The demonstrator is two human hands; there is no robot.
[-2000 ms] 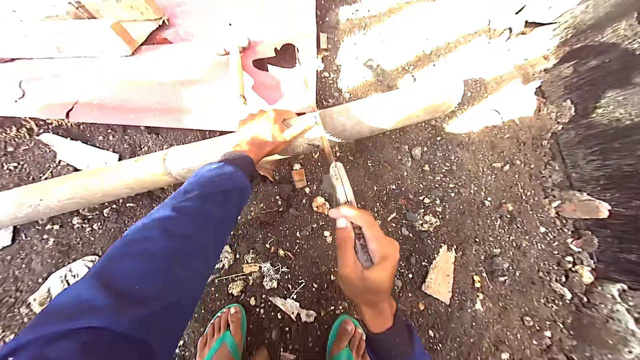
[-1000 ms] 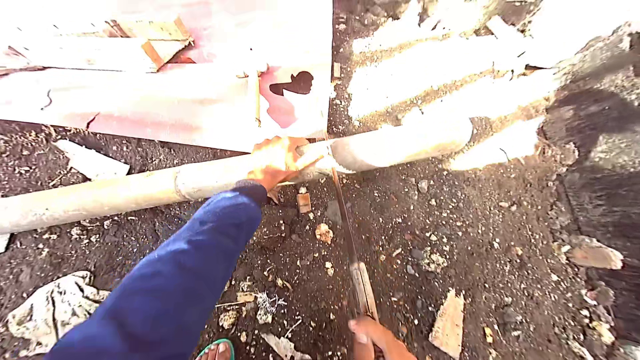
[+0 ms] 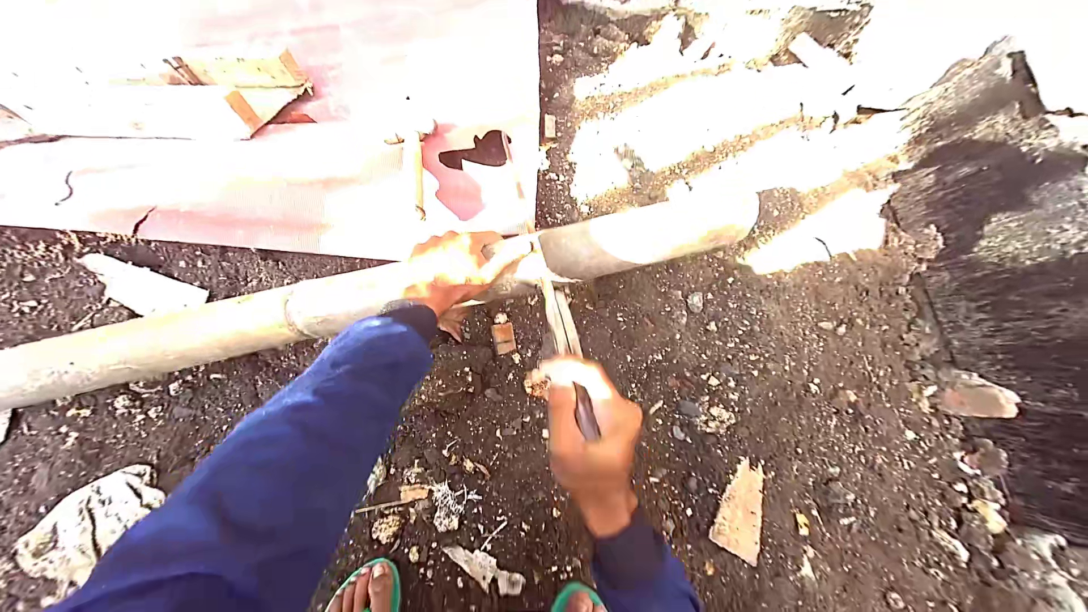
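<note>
A long pale bamboo pole (image 3: 212, 331) lies across the ground from the left edge to the upper right. My left hand (image 3: 455, 268) grips it from above near its middle. Just right of those fingers, the blade of a hand saw meets the pole at a pale cut. My right hand (image 3: 592, 425) is closed around the handle of the saw (image 3: 563, 327), below the pole. Much of the blade is hidden or washed out by glare.
A pinkish sheet (image 3: 340, 195) with wood pieces (image 3: 246, 102) lies beyond the pole. A crumpled cloth (image 3: 89, 523), a wood offcut (image 3: 739, 512) and small debris are scattered on the soil. A rough dark mass (image 3: 994, 297) stands at right. My sandalled feet are at the bottom.
Between the two earlier frames my right hand drew the saw back toward me, baring more blade. Now it is close to the pole again. My left hand stays on the pole.
</note>
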